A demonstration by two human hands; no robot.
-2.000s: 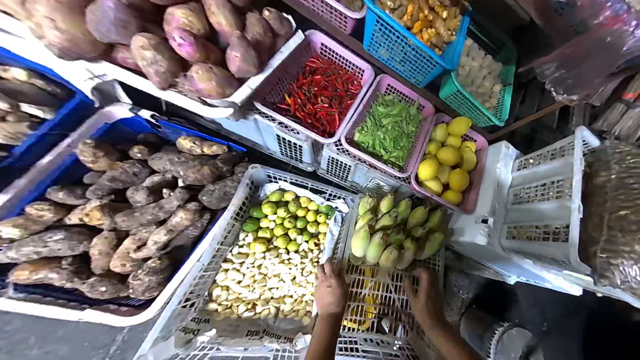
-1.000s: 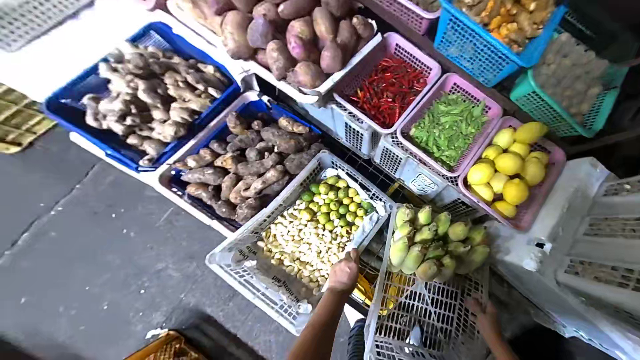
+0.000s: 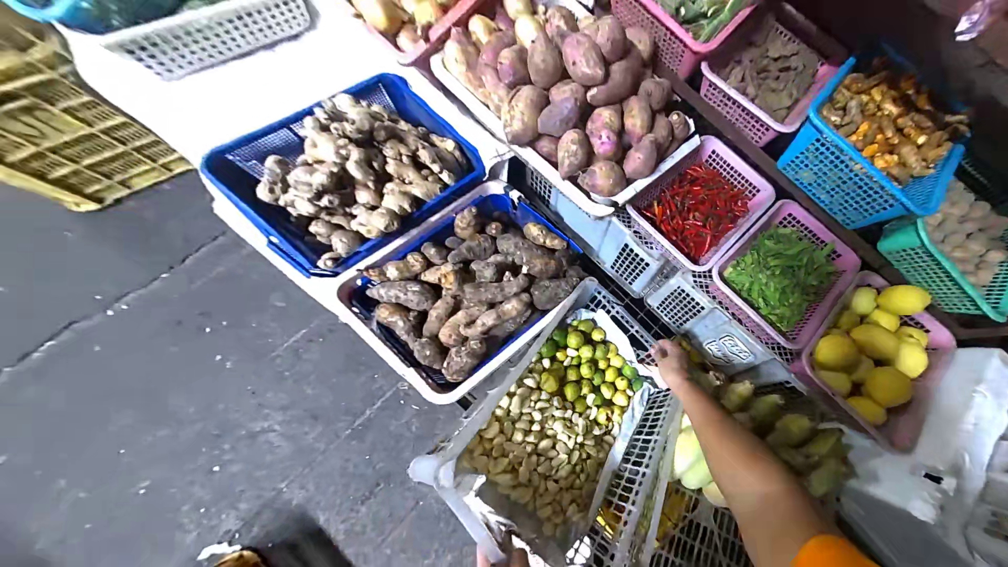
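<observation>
A white plastic crate (image 3: 453, 465) lined with paper holds peeled garlic cloves (image 3: 535, 453) and small green and yellow limes (image 3: 587, 366). My right hand (image 3: 673, 364), below an orange sleeve, grips this crate's far right corner; its fingertips are partly hidden. At the bottom edge, only the fingers of my left hand (image 3: 504, 556) show, closed on the crate's near rim. Right of it stands a second white crate (image 3: 701, 535) with pale green produce, perhaps ears of corn in husks (image 3: 693, 457), partly behind my right forearm.
Blue trays of ginger (image 3: 362, 173) and brown tubers (image 3: 480, 291) lie to the left. Behind are sweet potatoes (image 3: 583, 94) and pink baskets of red chilies (image 3: 697, 213), green chilies (image 3: 780, 276) and lemons (image 3: 874, 354). A yellow crate (image 3: 71, 126) stands on the grey floor (image 3: 157, 394).
My right hand has moved from the right side of the corn-like produce's crate to the garlic crate's far right corner. My left hand has gone from its right rim to its near rim. The view has shifted.
</observation>
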